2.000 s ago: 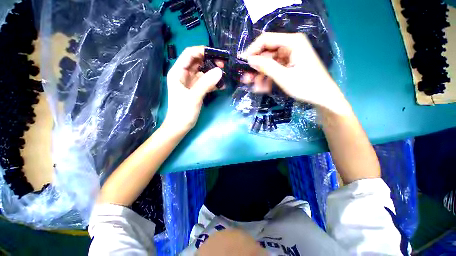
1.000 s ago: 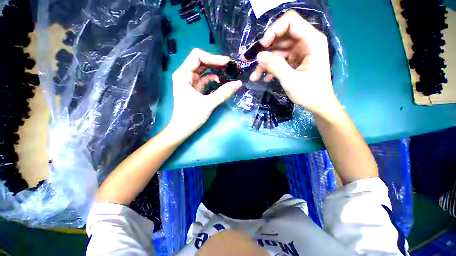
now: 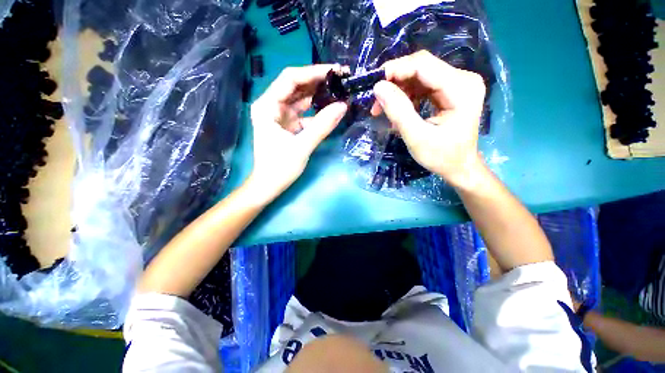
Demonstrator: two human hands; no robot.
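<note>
My left hand (image 3: 288, 120) grips a black plastic housing (image 3: 336, 85) between thumb and fingers, over the near side of the centre bag. My right hand (image 3: 437, 109) holds a small dark piece (image 3: 367, 80) between thumb and forefinger. The piece's left end meets the housing; whether it sits inside cannot be told. Behind and below the hands lies the clear parts bag (image 3: 452, 36) full of black pieces, with a white paper label (image 3: 408, 9) at its top.
A large liner bag (image 3: 109, 240) with cardboard and black parts fills the left. Loose housings (image 3: 283, 16) lie between the bags. Black parts in rows lie on a cardboard sheet (image 3: 620, 151) at right. Blue crates (image 3: 266, 291) stand below the bench edge. Another person's arm (image 3: 627, 336) shows at lower right.
The dark piece in my right hand, apart from the housing a second ago, now meets it. My right hand has moved down. Another person's arm has come into view at lower right.
</note>
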